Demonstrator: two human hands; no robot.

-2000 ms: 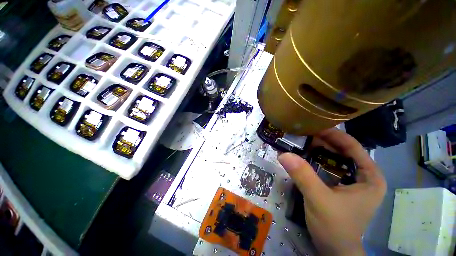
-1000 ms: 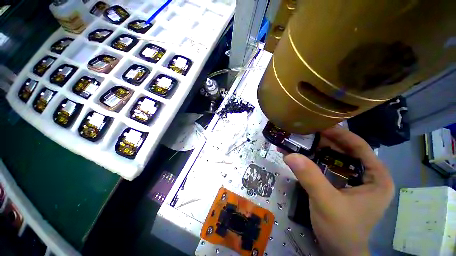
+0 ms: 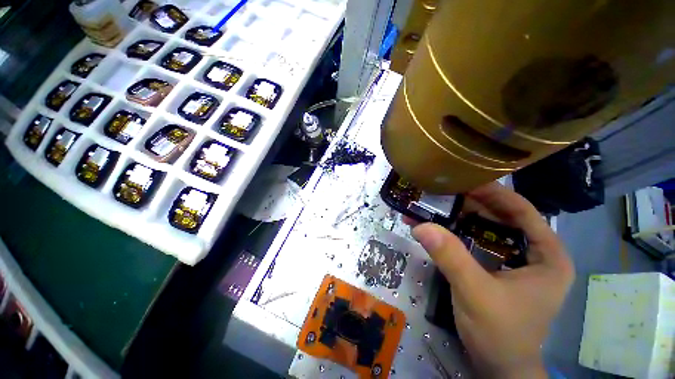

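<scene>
My right hand comes in from the lower right, thumb toward the left. It holds an open black watch case between thumb and fingers, its gold flex and white label facing up. The case is close to the lower edge of the thick brass press head, which hides part of it. A second black case lies in the same hand, against the palm. A small bit of skin shows under the first case; I cannot tell which finger it is. My left hand is not in view.
An orange fixture lies on the white press base. A white blister tray with rows of modules, a blue stick and a small bottle is at left. A white box is at right.
My right hand and the two cases moved slightly right with a small shift of the view, then back left. The grip looks the same.
</scene>
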